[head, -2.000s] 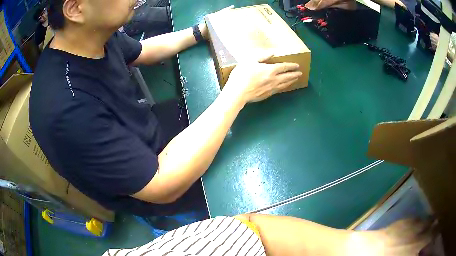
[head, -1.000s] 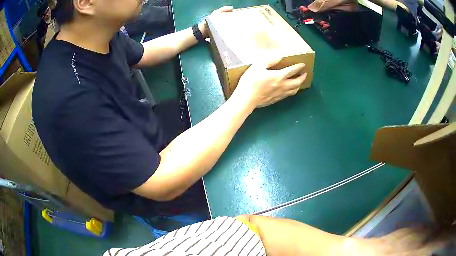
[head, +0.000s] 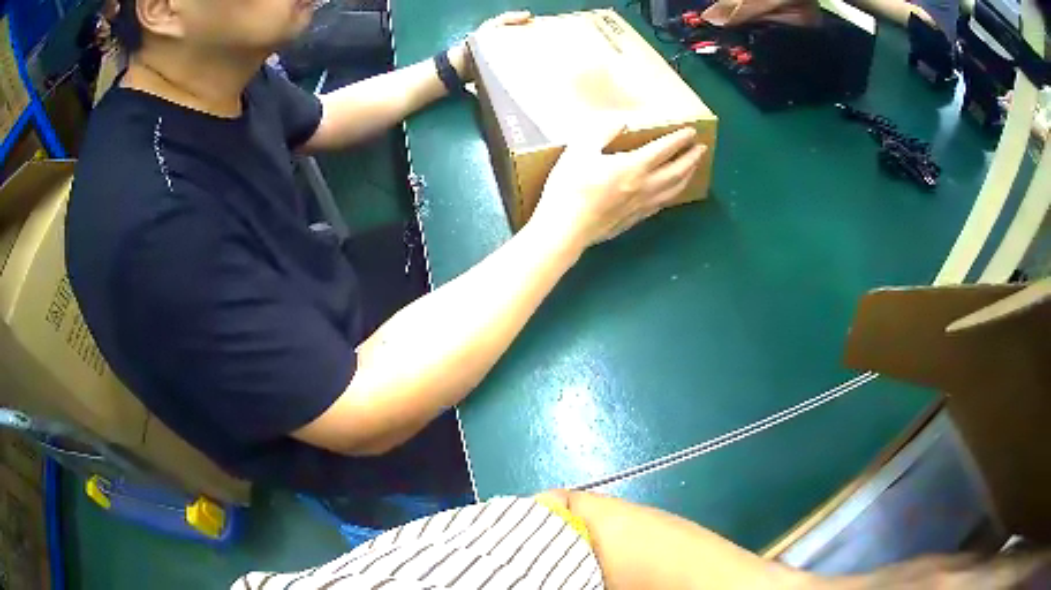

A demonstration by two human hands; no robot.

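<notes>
An open brown carton (head: 980, 398) stands at the lower right, cut off by the frame's edge. Its flap stands up, and a pale grey content (head: 922, 496) shows inside. A bare forearm in a striped sleeve reaches along the bottom edge toward the carton. It is my left arm. My left hand (head: 962, 573) is blurred, dark and cut off at the bottom right, at the carton; its fingers cannot be made out. My right hand is not in view.
At the left a person in a dark shirt (head: 219, 277) holds a closed brown box (head: 599, 87) on the green table (head: 692, 346). A black device (head: 795, 63) and a coiled black cable (head: 905, 150) lie beyond. A large carton (head: 69, 334) stands behind the person.
My left hand has moved lower, further out of the frame, and more of the carton's pale content shows. The neighbour's box has shifted only slightly.
</notes>
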